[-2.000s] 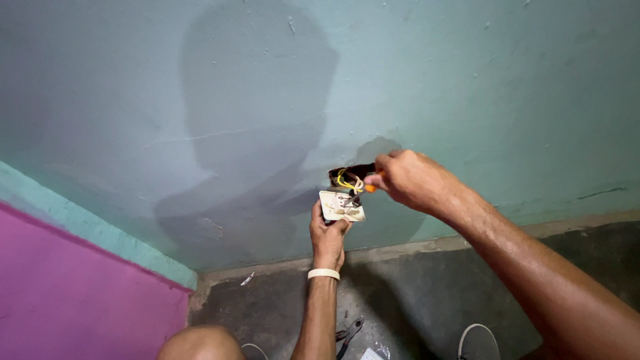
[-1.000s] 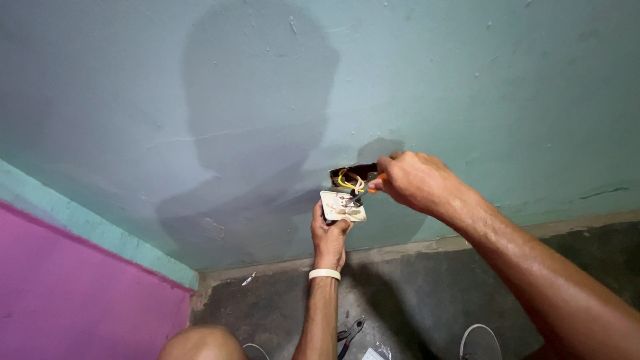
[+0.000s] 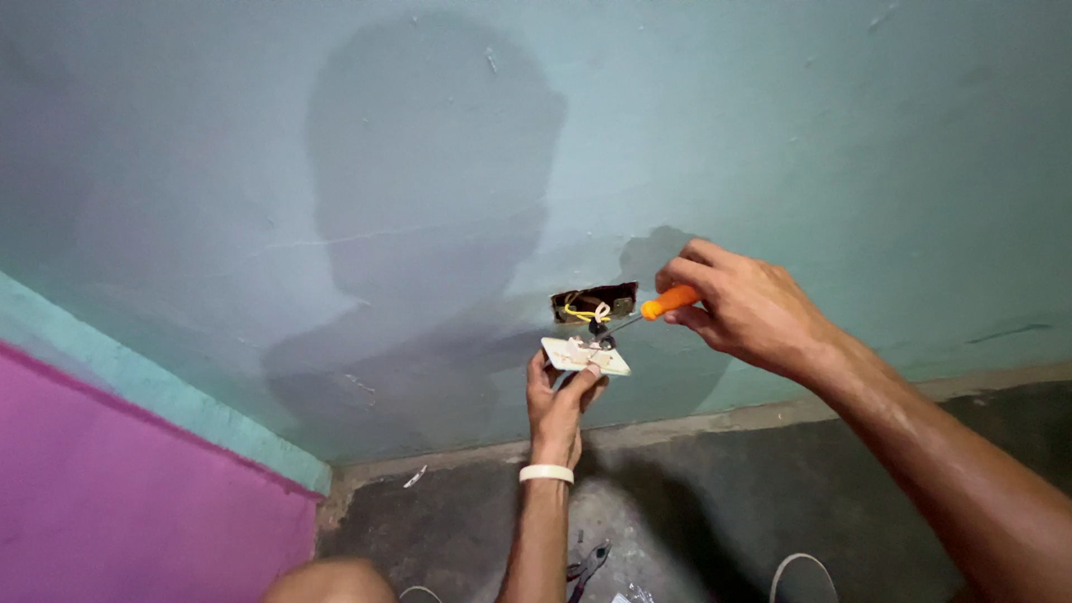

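My left hand holds a white electrical outlet plate with its back side up, just below a rectangular wall box set in the wall. Yellow wires and a pale wire come out of the box, and black tape or wire lies near the plate's terminals. In my right hand is a screwdriver with an orange handle. Its shaft slants down left, and the tip is at the back of the plate; exact contact with a screw cannot be told.
Pliers lie on the dark floor below, beside a bit of clear plastic. A small white scrap is near the wall's foot. A magenta wall stands at the left. My knee and parts of my shoes show at the bottom.
The plate in my left hand has tilted flatter. My right hand's fingers have shifted on the screwdriver, and more of its orange handle shows.
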